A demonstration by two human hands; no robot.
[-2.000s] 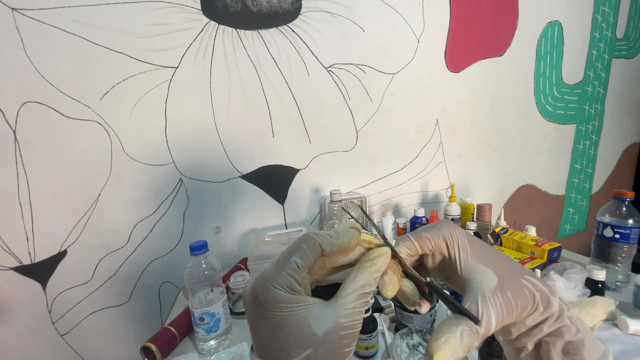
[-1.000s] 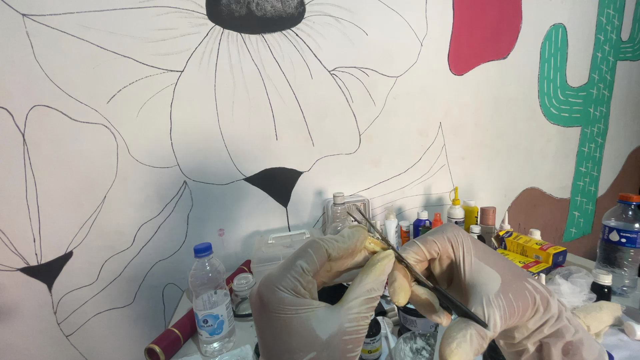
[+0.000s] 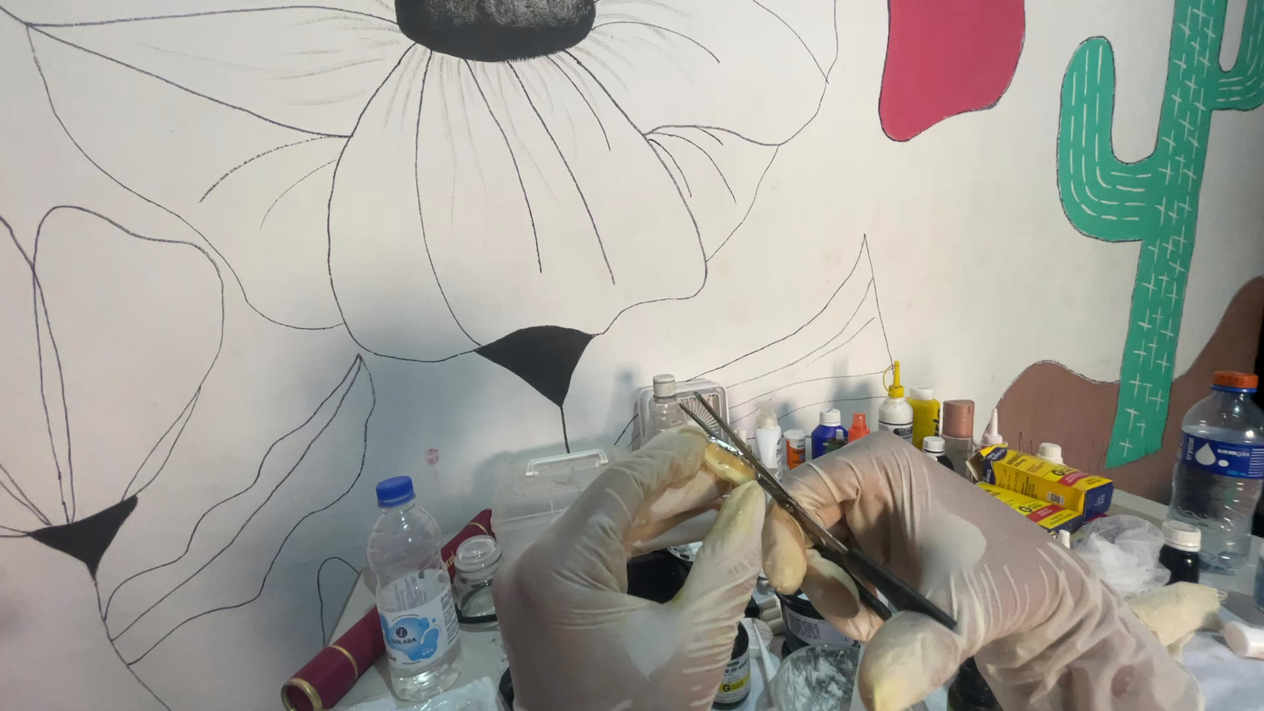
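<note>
Both hands wear whitish, translucent gloves and meet in front of the table. Between the thumb and fingertips of my left hand (image 3: 642, 573) is a small yellowish piece (image 3: 729, 462), its exact kind unclear. Dark metal tweezers (image 3: 839, 553) lie slantwise in my right hand (image 3: 918, 563), gripped by thumb and fingers. Their two thin tips, slightly apart, point up and left beside the small piece. Whether the tips touch it cannot be told. The palm side of my left hand and part of the tool's handle are hidden.
A water bottle with a blue cap (image 3: 415, 592) and a dark red tube (image 3: 336, 662) stand or lie at left. Small paint bottles (image 3: 896, 413), yellow boxes (image 3: 1047, 479) and an orange-capped bottle (image 3: 1220, 474) are at the back right. Jars sit behind and below my hands, before a painted wall.
</note>
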